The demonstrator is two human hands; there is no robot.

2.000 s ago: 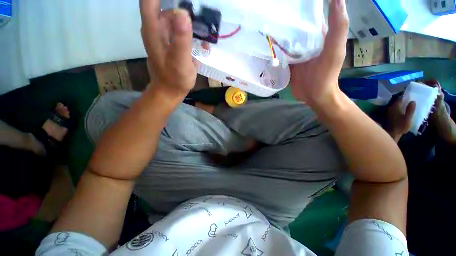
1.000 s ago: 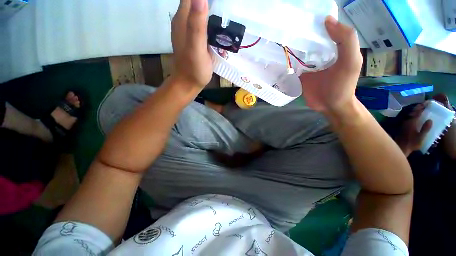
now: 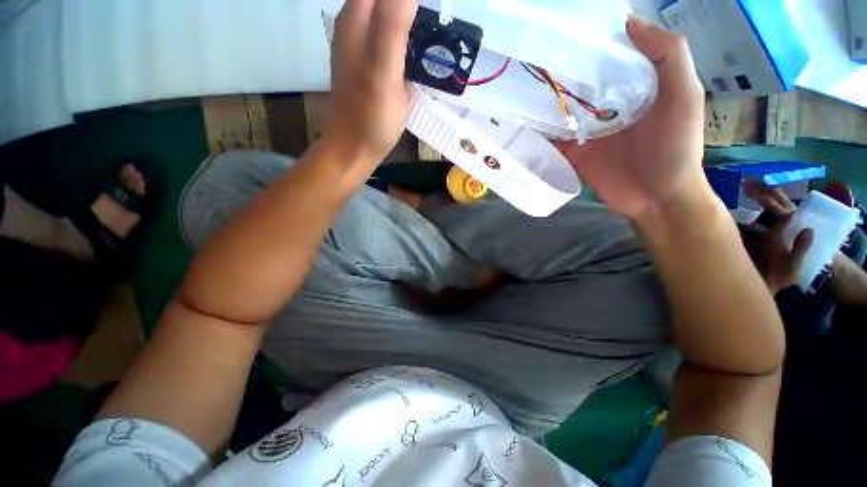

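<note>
An opened white plastic housing (image 3: 561, 43) is held up at the table edge, its top cut off by the picture's edge. A black cooling fan (image 3: 443, 53) sits at its left end. Red, yellow and dark lead wires (image 3: 556, 90) run inside to a small part at the right. The ribbed cover half (image 3: 518, 171) hangs tilted below, with two brownish spots on its rim. My left hand (image 3: 373, 86) grips the unit's left end, its fingertips partly cut off. My right hand (image 3: 656, 124) holds the right end, thumb on top.
A blue and white retail box (image 3: 737, 43) lies on the white table (image 3: 190, 57) at right. Below is an open blue box (image 3: 761, 179). Another person's hands hold a white part (image 3: 819, 233). A yellow round cap (image 3: 466, 185) is beyond my lap. A sandaled foot (image 3: 119, 204) is at left.
The unit has moved right and tilted, so the fan and wires show more clearly. The cover half's ribbed edge now faces me. Both hands keep their hold. The other person's white part has shifted.
</note>
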